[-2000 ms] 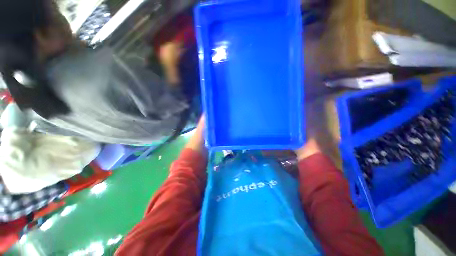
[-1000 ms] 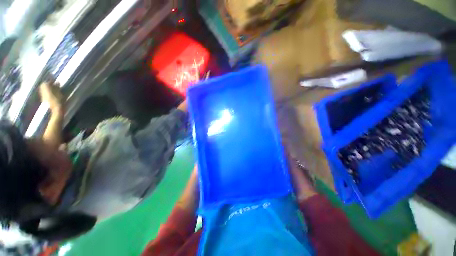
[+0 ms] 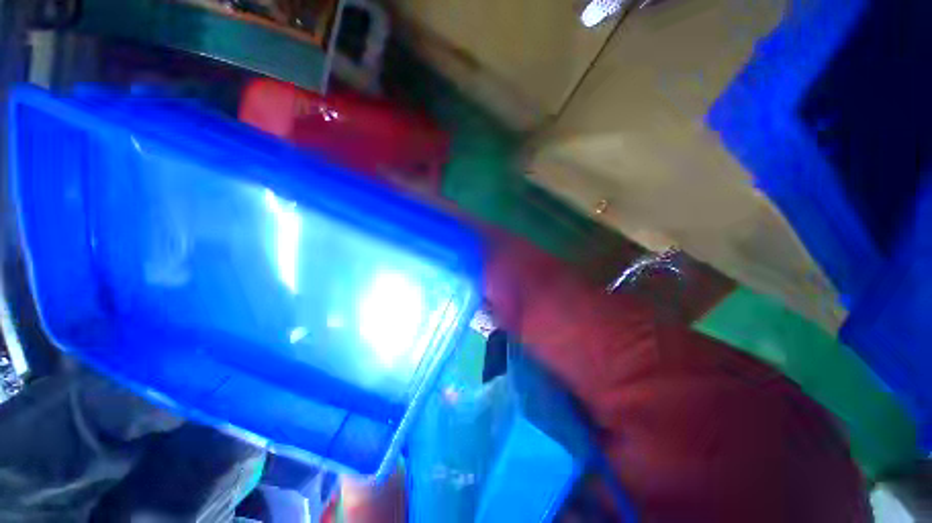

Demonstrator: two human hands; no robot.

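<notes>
An empty blue tray point(image 3: 220, 347) fills the left of the head view, tilted, with bright glare on its floor. Part of my left hand point(image 3: 373, 501), blurred and cut off by the bottom edge, is at the tray's lower rim and holds it. My right red sleeve reaches across to the tray's right end. My right hand itself is hidden behind the tray rim. The blue apron point(image 3: 460, 470) shows below the tray.
A red stool point(image 3: 358, 128) is behind the tray. Brown cardboard point(image 3: 664, 153) lies at upper right, beside large blue trays point(image 3: 869, 276) at the right edge. Dark grey clothing of a person point(image 3: 92, 449) is at lower left. Green floor shows between.
The held tray has moved left and turned so that its long side slants down to the right. The view has swung; the blue trays at right look larger. Their loose parts no longer show.
</notes>
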